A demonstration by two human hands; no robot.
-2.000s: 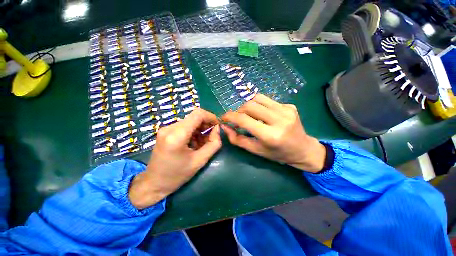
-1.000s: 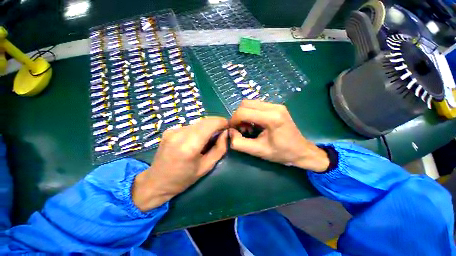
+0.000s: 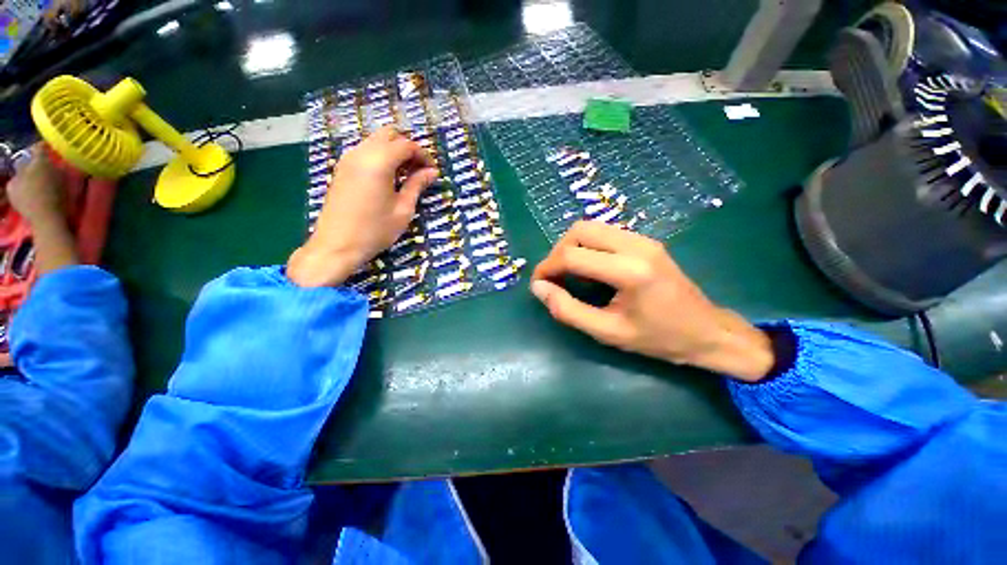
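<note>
My left hand (image 3: 370,204) is over the full clear blister tray (image 3: 481,289), with its fingertips curled down at the cells in the upper middle; whether it holds one cannot be told. Columns of small white cells with amber ends (image 3: 453,268) fill this tray. My right hand (image 3: 635,292) hovers at the near edge of the second clear tray (image 3: 690,166), thumb and forefinger apart, with nothing visible between them. A small group of white cells (image 3: 596,202) and a flat green piece (image 3: 607,115) lie on the second tray.
A yellow desk fan (image 3: 193,179) stands left of the full tray. At the far left another person's hand (image 3: 39,199) is over a red tray (image 3: 97,215). A dark grey drum (image 3: 883,221) with white strips stands at the right, near a metal post (image 3: 767,44) and a white scrap (image 3: 741,112).
My hands have parted. My left hand has moved up and left onto the full tray; my right hand's fingers have opened. The view has turned left, showing more of the fan and the other person.
</note>
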